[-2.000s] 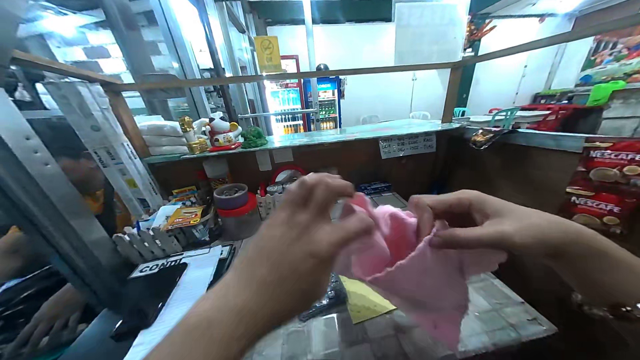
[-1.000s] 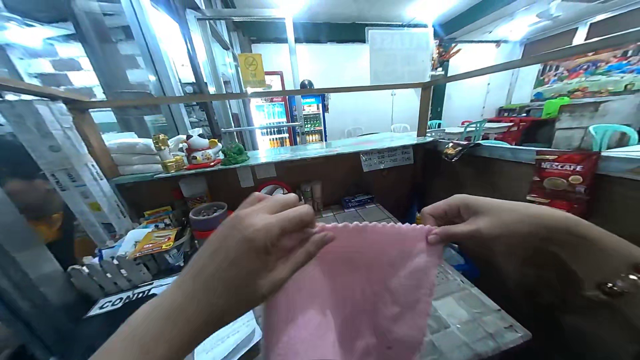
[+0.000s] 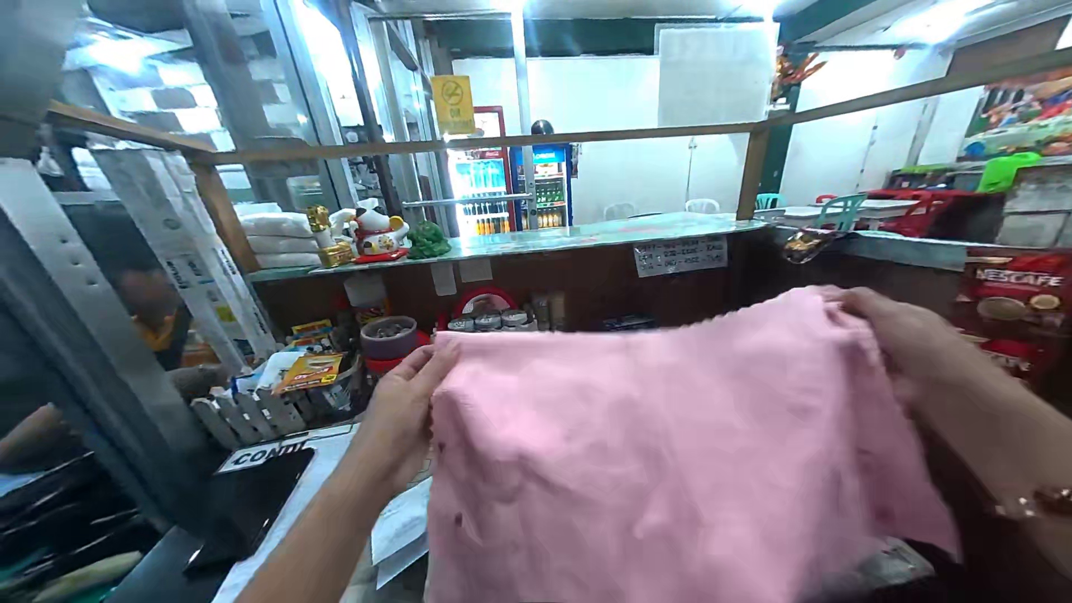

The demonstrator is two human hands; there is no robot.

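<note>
A pink cloth (image 3: 653, 452) with a scalloped edge hangs spread between my two hands, in the middle of the head view. My left hand (image 3: 410, 402) pinches its upper left corner. At the upper right, my right hand (image 3: 879, 335) grips the other end, where the cloth bunches and folds over. A few small dark spots mark its left part. The cloth covers most of the tiled tabletop behind it. Papers (image 3: 402, 523) show beside its left edge.
A glass-topped counter (image 3: 586, 237) holds a lucky cat figurine (image 3: 378, 232) and stacked white packs (image 3: 280, 239). Below are a round tub (image 3: 389, 335), cans (image 3: 488, 322) and a small white picket-fence holder (image 3: 251, 419). Nescafé packs (image 3: 1005, 306) hang at right; a black flat object (image 3: 251, 502) lies lower left.
The pink cloth was bunched between my hands, then held up partly spread. Now my hands are farther apart and it is stretched wide.
</note>
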